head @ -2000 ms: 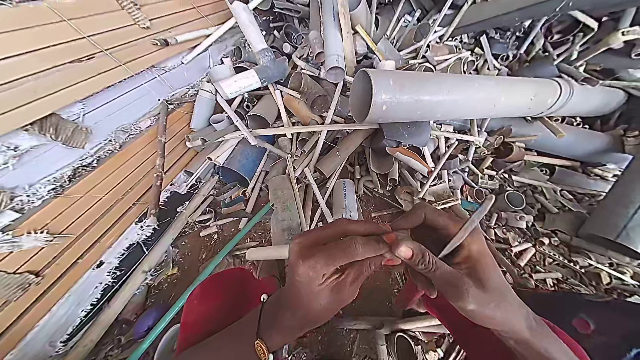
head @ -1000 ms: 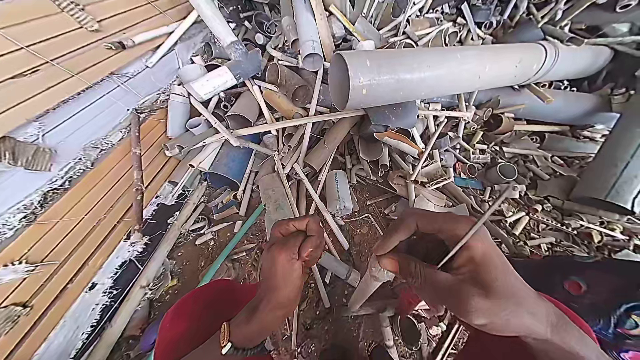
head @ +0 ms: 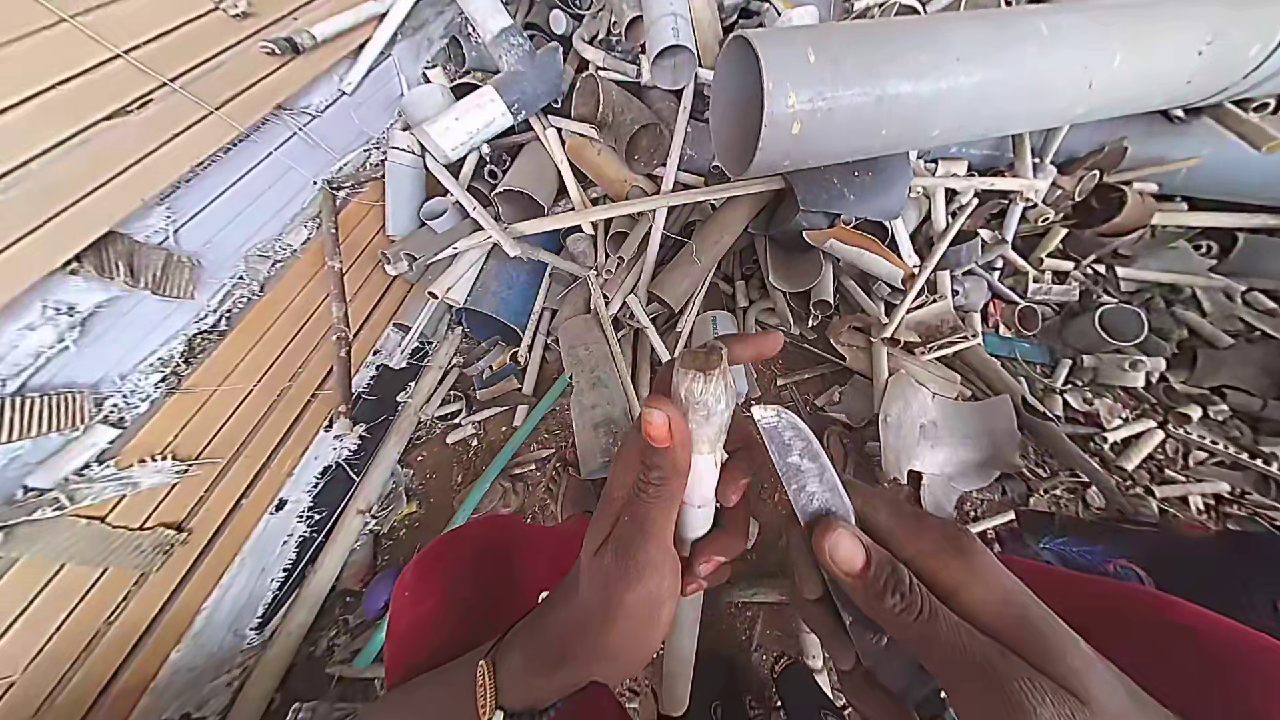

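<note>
My left hand (head: 640, 530), with a bracelet at the wrist, grips a pale pipe piece (head: 699, 470) upright; its upper end is brownish and wrapped in what looks like clear plastic. Below the fingers a narrower pale length (head: 681, 655) points down. In my right hand (head: 930, 590) is a knife with a worn metal blade (head: 803, 465), its tip up and to the right of the pipe piece, not touching it. The knife's handle is mostly hidden by my fingers.
A large grey plastic pipe (head: 960, 85) lies across the scrap pile at the upper right. Pipe offcuts and thin sticks spread around a blue pipe piece (head: 508, 290). Tan slatted panels (head: 250, 430) run along the left, beside a green rod (head: 510, 450).
My left hand, a closed fist one second ago, now holds the pipe piece upright. The knife blade in my right hand now points up, near the left hand.
</note>
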